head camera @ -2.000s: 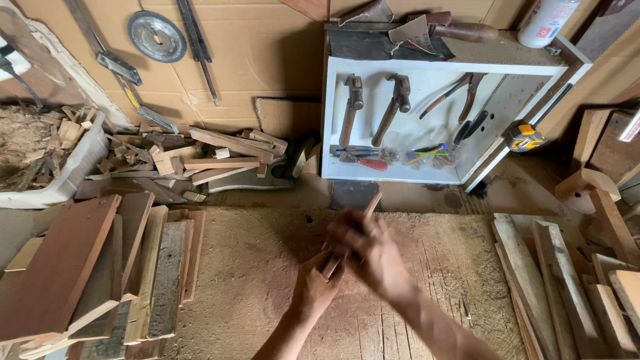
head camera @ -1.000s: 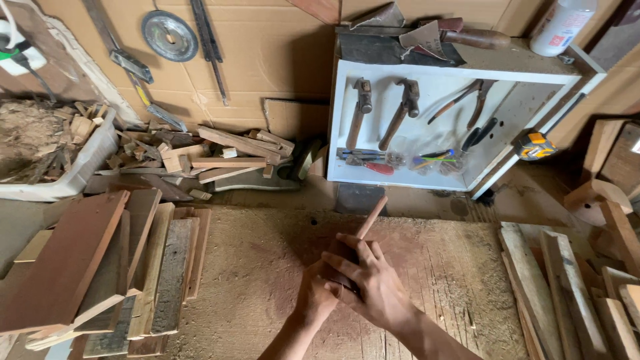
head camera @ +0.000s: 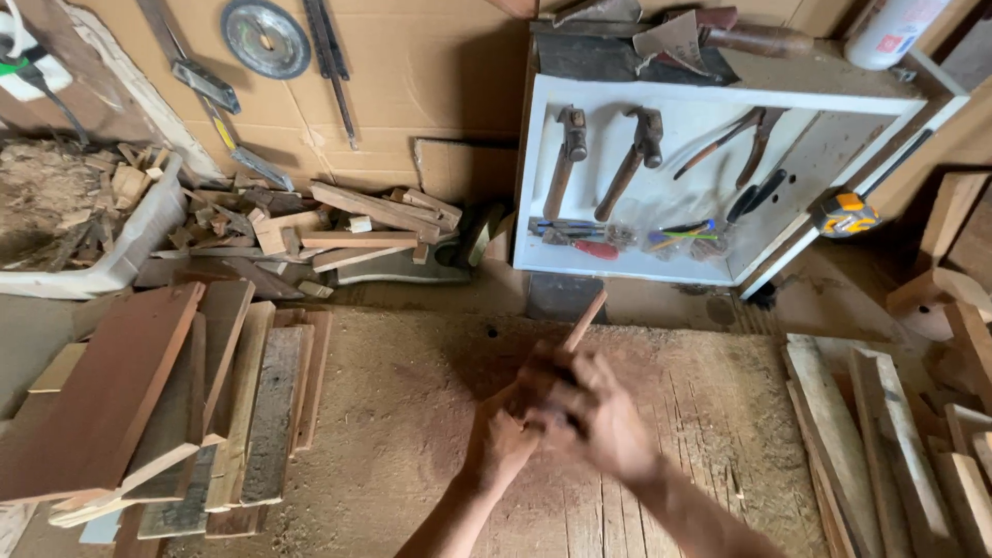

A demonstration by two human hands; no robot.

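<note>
A slim reddish-brown wooden stick slants up and to the right out of my two hands, above the worn wooden workbench. My left hand is closed round its lower part. Over the stick and close against the left hand lies my right hand, blurred by motion, with its fingers bent. Something dark shows between the hands, too blurred to name. The stick's lower end is hidden by the fingers, and whether the right hand grips the stick or a thing against it is unclear.
Stacked boards lie at the left, more planks at the right. Behind the bench stand a white tub of scraps, offcuts, and a white tool box holding hammers and pincers. A tape measure hangs on its side.
Both hands stay together around the stick over the same part of the bench. The right hand's fingers have shifted on it and are more blurred than one second ago.
</note>
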